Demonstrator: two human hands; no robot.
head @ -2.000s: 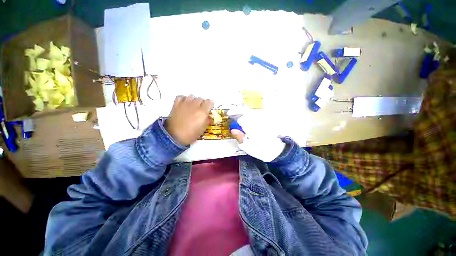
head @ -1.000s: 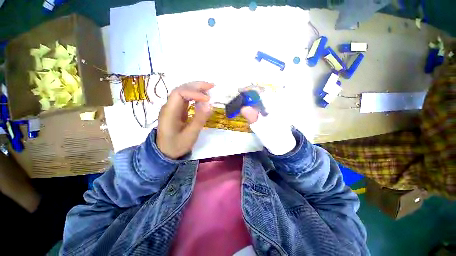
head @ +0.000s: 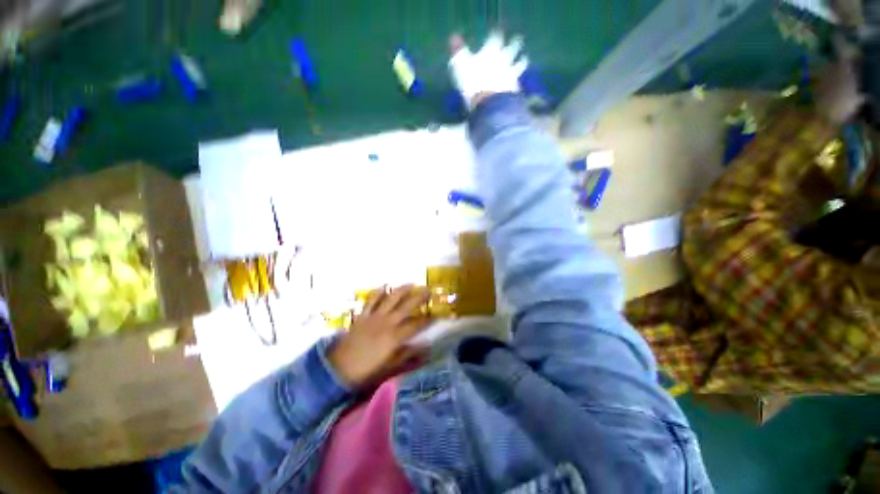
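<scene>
My left hand [head: 384, 333], bare, lies with its fingers spread over a row of amber-taped pieces [head: 442, 292] at the near edge of the white sheet [head: 347, 207]. My right hand [head: 489, 68], in a white glove and blurred, reaches far out over the green surface [head: 241, 58]. Its fingers look spread, and nothing shows held in them. Dark blue packs lie close beside the glove, blurred. Another amber piece with leads [head: 249, 278] lies at the sheet's left. My right sleeve hides part of the sheet's right side.
A brown box [head: 169, 236] holds yellow scraps at left. Several blue packs [head: 302, 61] lie along the green surface. A grey metal arm [head: 642, 58] stands right of my right hand. A person in a checked sleeve [head: 743, 241] is at right, near a white strip [head: 651, 235].
My right hand has left the amber row and stretched away over the green surface; the dark blue pack it held is no longer seen in it. My left hand has lowered onto the amber pieces.
</scene>
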